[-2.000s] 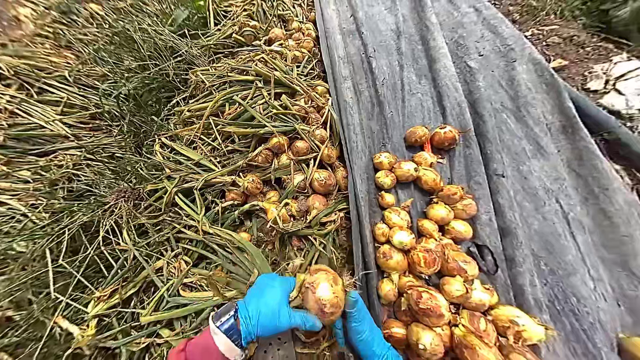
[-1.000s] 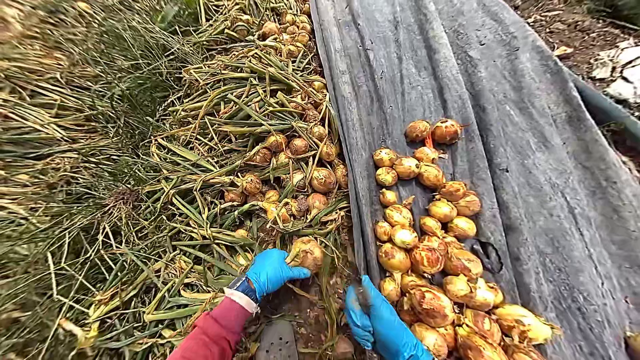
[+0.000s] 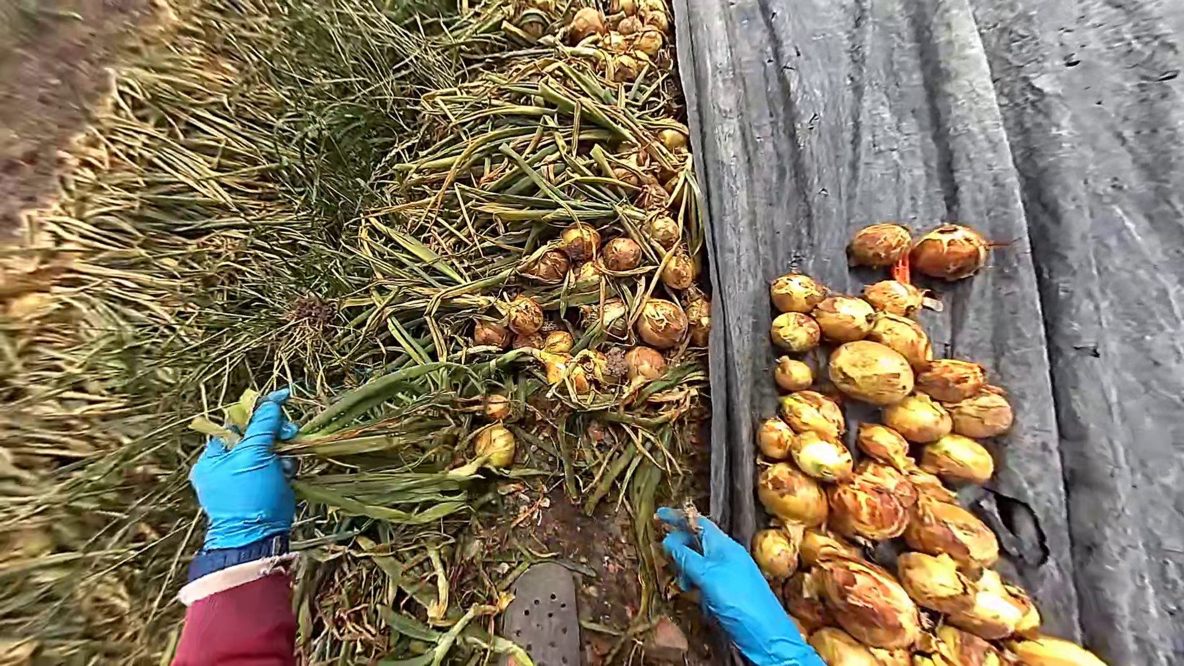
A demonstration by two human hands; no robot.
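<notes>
My left hand, in a blue glove, is closed around green and yellowed onion leaves at the lower left. Two small onions lie on the ground to the right of those leaves. Low in the middle, my right hand, also gloved in blue, is near the fabric's edge with its fingers apart; a bit of dry debris shows at its fingertips. Trimmed onions lie in a long group on the grey fabric sheet just right of that hand.
More onions with their tops lie along the left edge of the sheet. Flattened dry leaves and grass cover the ground at left. A grey shoe tip with holes shows at the bottom. The sheet has a hole beside the onions.
My left hand held an onion; now it has moved left onto the leaves, and that onion is out of its grasp. Both hands were together two seconds ago and are now far apart.
</notes>
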